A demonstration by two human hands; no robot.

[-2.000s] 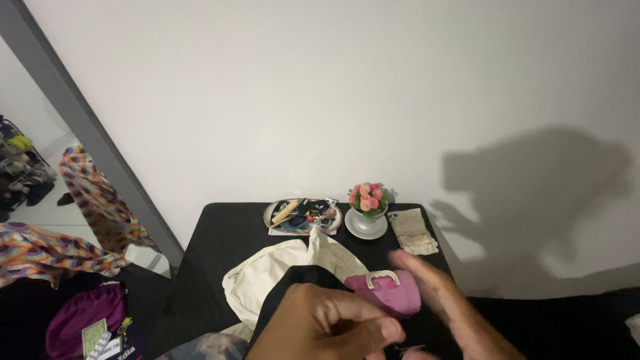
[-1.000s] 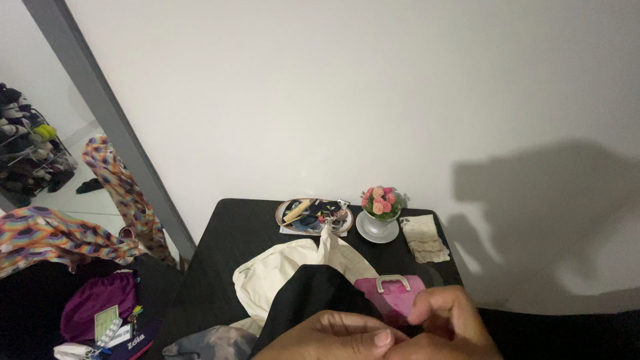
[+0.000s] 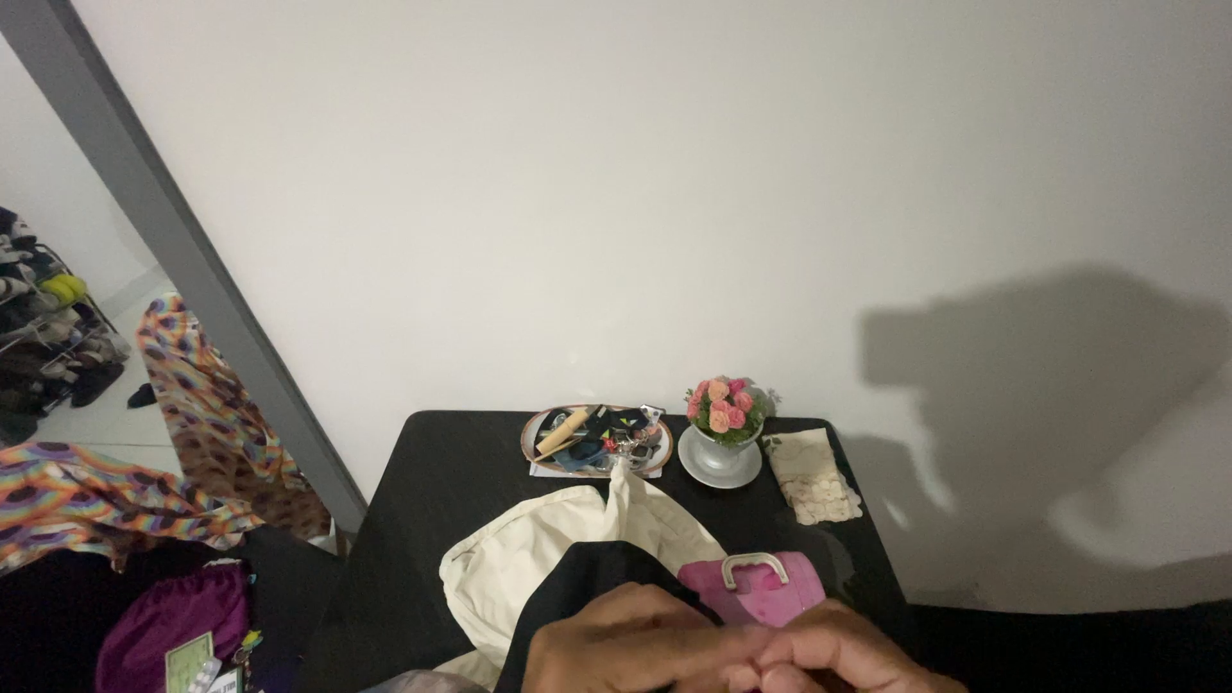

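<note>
At the bottom of the head view my left hand (image 3: 626, 640) and my right hand (image 3: 837, 650) meet at the fingertips. Whether something small is pinched between them cannot be told. Black cloth (image 3: 587, 573) lies just behind my left hand, over a cream-white cloth (image 3: 520, 539) spread on the black table (image 3: 423, 462). Beyond my right hand is a pink case (image 3: 799, 577) with a pale handle, partly hidden by the fingers.
Along the wall side of the table are an oval tray (image 3: 527, 448) of small items, a white cup of pink flowers (image 3: 722, 409) on a saucer (image 3: 720, 472), and a folded lace-edged cloth (image 3: 808, 472). Lower left are a purple bag (image 3: 173, 626) and patterned fabric (image 3: 96, 500).
My hands were apart two seconds ago, the right one raised with fingers extended over the pink case. Now their fingertips are together in front of it.
</note>
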